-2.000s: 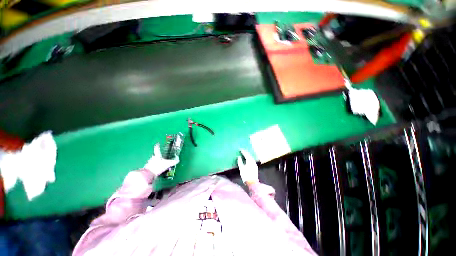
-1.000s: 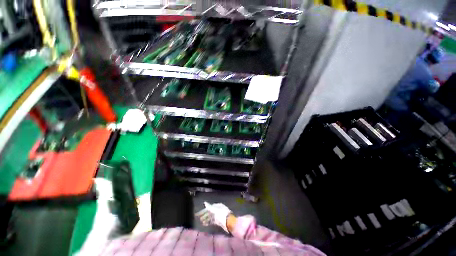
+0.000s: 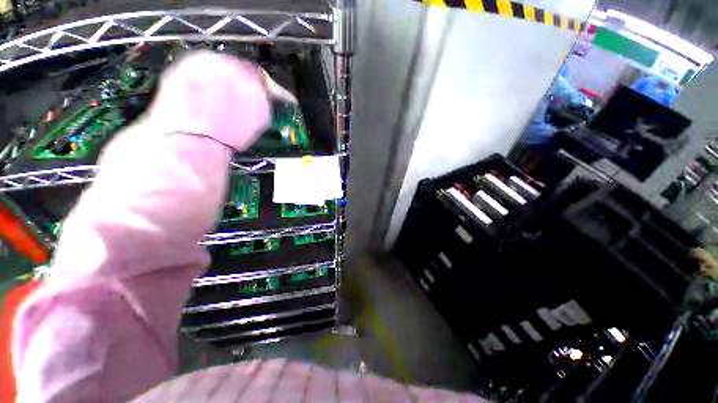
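My left arm, in a pink sleeve, reaches up from the lower left to the top shelf of a wire rack point(image 3: 272, 164). My left hand point(image 3: 281, 91) is mostly hidden behind the sleeve; only a small white gloved part shows. A green circuit board point(image 3: 293, 134) lies on the shelf just below and beside the hand. Whether the hand touches or grips it cannot be told. My right hand is not in view.
More green boards point(image 3: 75, 134) lie at the shelf's left. Lower shelves hold boards, and a white card point(image 3: 307, 180) hangs at the rack's edge. A pale pillar point(image 3: 464, 86) and black crates point(image 3: 480, 236) stand right. People in blue work at the far right.
The view has turned right and closer to the rack. My left arm has risen from the bench side to the top shelf. My right hand has left the picture.
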